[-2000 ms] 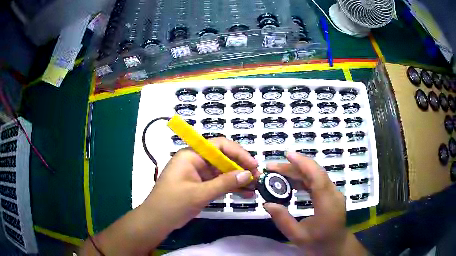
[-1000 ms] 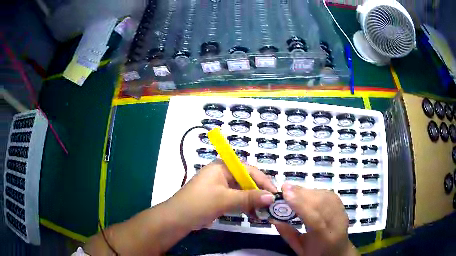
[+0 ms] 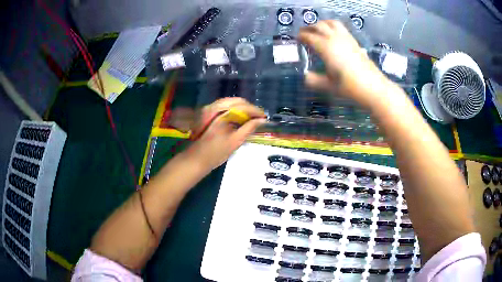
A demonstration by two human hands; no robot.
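My left hand [image 3: 228, 129] is closed around the yellow probe [image 3: 238, 115], its fingertips at the front of the clear ribbed trays [image 3: 341, 124]. Only a short part of the probe shows. My right hand [image 3: 338, 58] is blurred over the clear trays, fingers and thumb spread apart; whether it grips a tray edge or a driver cannot be told. A white-labelled clear tray front [image 3: 250, 58] lies behind and between the hands, with a few round drivers at its back. The white tray [image 3: 220, 237] holds rows of black-rimmed drivers standing on edge, partly behind my right forearm.
A second white tray [image 3: 44, 204] with dark drivers is at far left. The white fan [image 3: 461, 91] stands at back right. The tan board [image 3: 478, 206] with flat drivers is at the right edge. Papers [image 3: 129, 55] lie at back left. Red wires hang at left.
Both hands have moved up and away from the white tray to the clear trays. The driver they held is no longer visible. The labelled tray front looks shifted or raised. The view has shifted too.
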